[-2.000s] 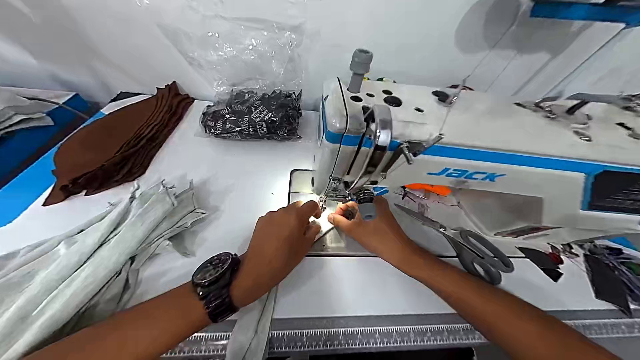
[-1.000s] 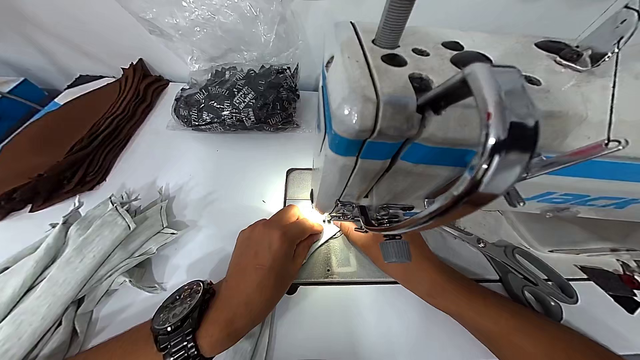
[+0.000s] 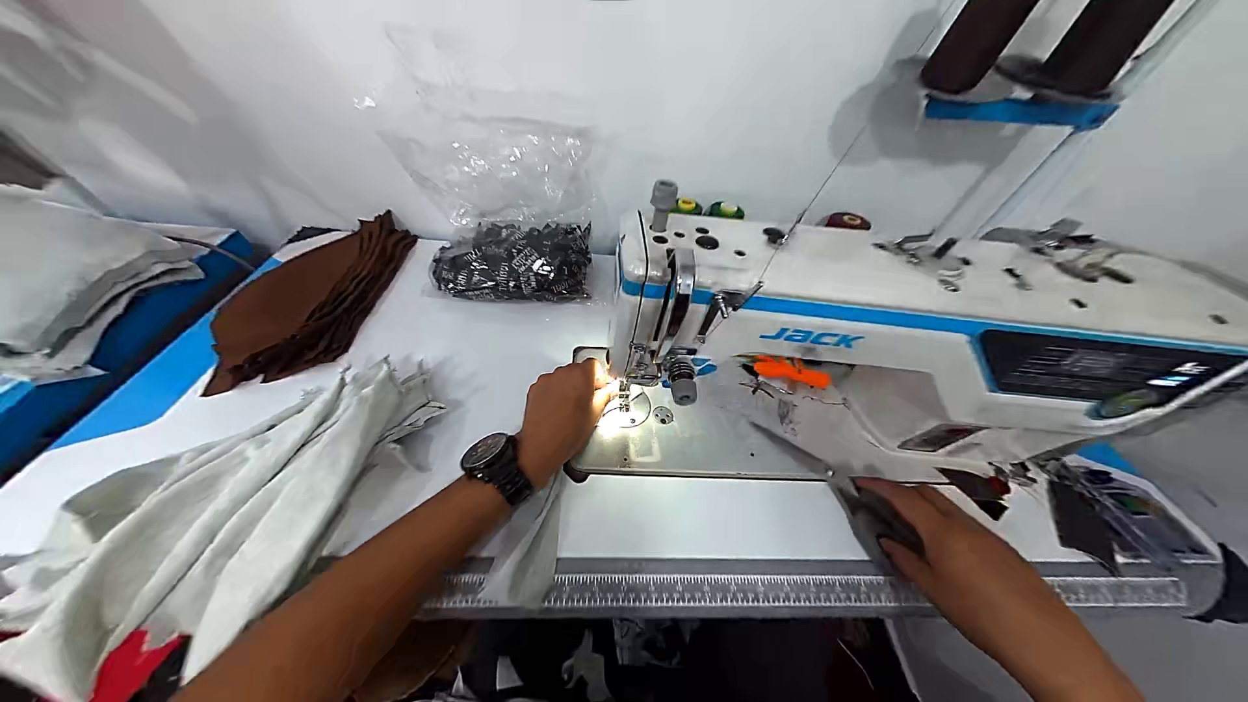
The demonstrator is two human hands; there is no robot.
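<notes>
My left hand [image 3: 563,414], with a black watch on its wrist, is at the left of the presser foot of a Jack industrial sewing machine [image 3: 838,312]. Its fingers pinch the end of a pale fabric strip [image 3: 529,556], which hangs below over the table's front edge. The fingertips are partly lost in the lamp's glare. At the right, my right hand [image 3: 926,536] grips the handles of metal scissors [image 3: 804,450], whose blades point left across the metal bed plate.
Pale grey fabric pieces [image 3: 263,487] lie on the left, with brown cut pieces [image 3: 312,302] behind. A plastic bag of black printed labels [image 3: 512,261] sits by the wall. An orange tool [image 3: 792,370] lies under the machine arm. A clear ruler [image 3: 721,591] runs along the front edge.
My right hand has left the needle area, moved right and taken hold of the scissors that lay on the table. My left hand remains by the presser foot.
</notes>
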